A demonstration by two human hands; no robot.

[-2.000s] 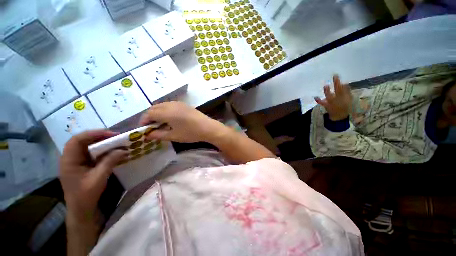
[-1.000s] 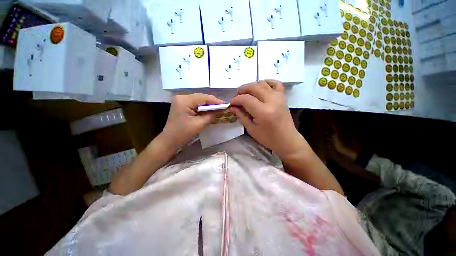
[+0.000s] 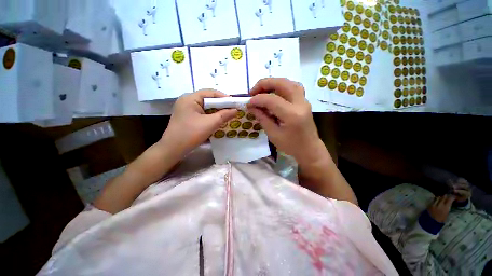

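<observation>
My left hand (image 3: pixel 193 121) grips the left side of a folded sticker sheet (image 3: pixel 235 128) with rows of gold discs and a bare white lower part. My right hand (image 3: pixel 285 116) has its fingertips pinched at the right end of the sheet's folded top edge; whether a sticker is between them cannot be told. Just beyond my hands stands a front row of white earbud boxes. The left box (image 3: pixel 162 75) and the middle box (image 3: pixel 218 69) each have a gold disc in the top right corner. The right box (image 3: pixel 274 62) shows no disc.
More earbud boxes (image 3: pixel 209 20) stand behind the front row. Spare sticker sheets (image 3: pixel 345 59) lie on the table (image 3: pixel 311 81) at right. Stacked boxes (image 3: pixel 27 81) stand at left, others (image 3: pixel 464 32) at far right. Open cartons are below left. A person's patterned sleeve (image 3: pixel 402 207) is at lower right.
The view has turned and shifted, so the boxes sit further left. The sticker sheet now shows more gold discs, facing up. Both hands stay on it. The other person's hands have come into view.
</observation>
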